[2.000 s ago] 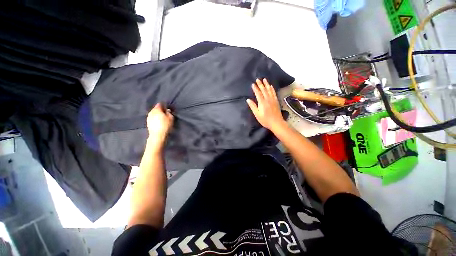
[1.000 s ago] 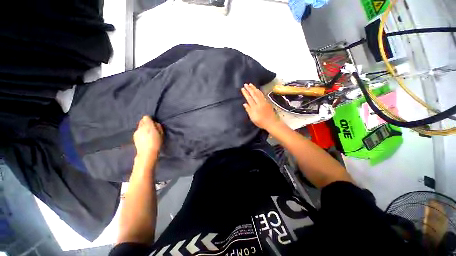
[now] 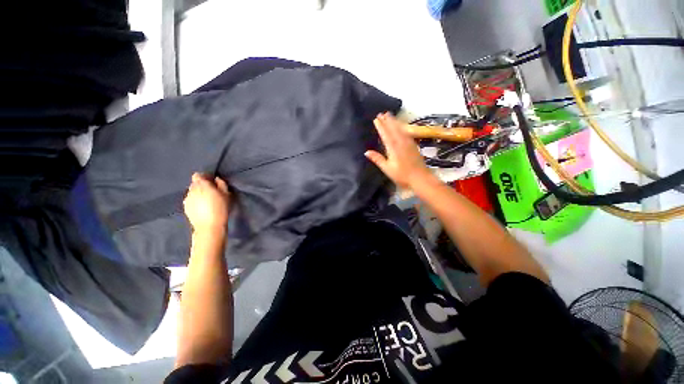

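Note:
A dark grey garment (image 3: 285,142) with a long seam lies spread over the navy pressing board (image 3: 91,221), whose blue end shows at the left. My left hand (image 3: 207,202) has its fingers closed on the garment near the seam, with folds running from them. My right hand (image 3: 399,152) lies with fingers spread at the garment's right end, holding nothing. The steam iron (image 3: 446,133), with its yellow-orange handle, stands just right of my right hand, its front partly hidden.
Black folded garments (image 3: 60,75) hang at the left. A wire basket (image 3: 491,86) with red items is beyond the iron. A green bag (image 3: 517,191) holds a dark device. A thick black hose (image 3: 574,196) and yellow lines cross the right side. A fan (image 3: 626,330) is at lower right.
The view has shifted, so the scene sits further left. My right hand has moved toward the garment's right tip, nearer the iron's handle. My left hand still grips the cloth by the seam.

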